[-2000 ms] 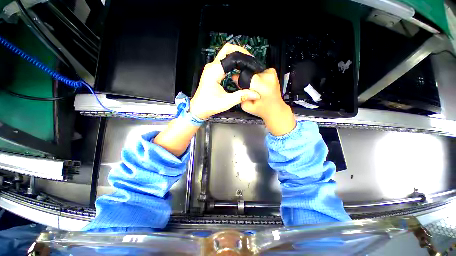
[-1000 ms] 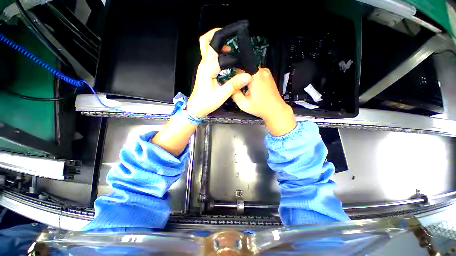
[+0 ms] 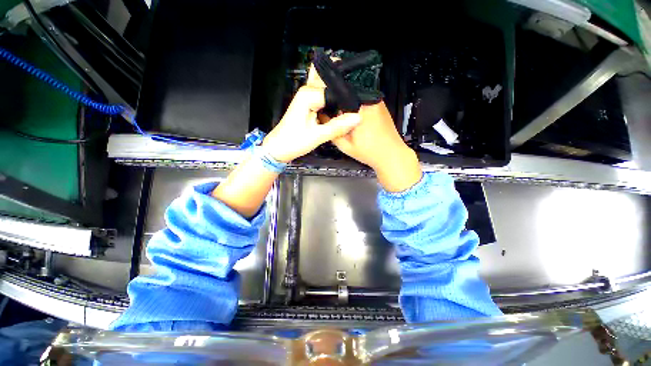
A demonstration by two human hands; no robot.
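My left hand and my right hand meet over the front of a deep black parts bin. Black finger cots cover several fingers, which cross and touch one another. The thumb of my left hand points right and touches my right hand. No separate part can be made out in either hand; the dark fingertips blend together. Small green pieces lie heaped in the bin behind the fingers. A blue wrist strap is on my left wrist.
A second black bin with white scraps is at the right. A flat black tray is at the left. A silver rail runs in front. A dark flat rectangle lies on steel. A coiled blue cord hangs left.
The black-covered fingers have gone from a ring-like shape to a crossed, closer pose. My left hand has tilted and its forearm has shifted slightly left. My right forearm is nearly unmoved.
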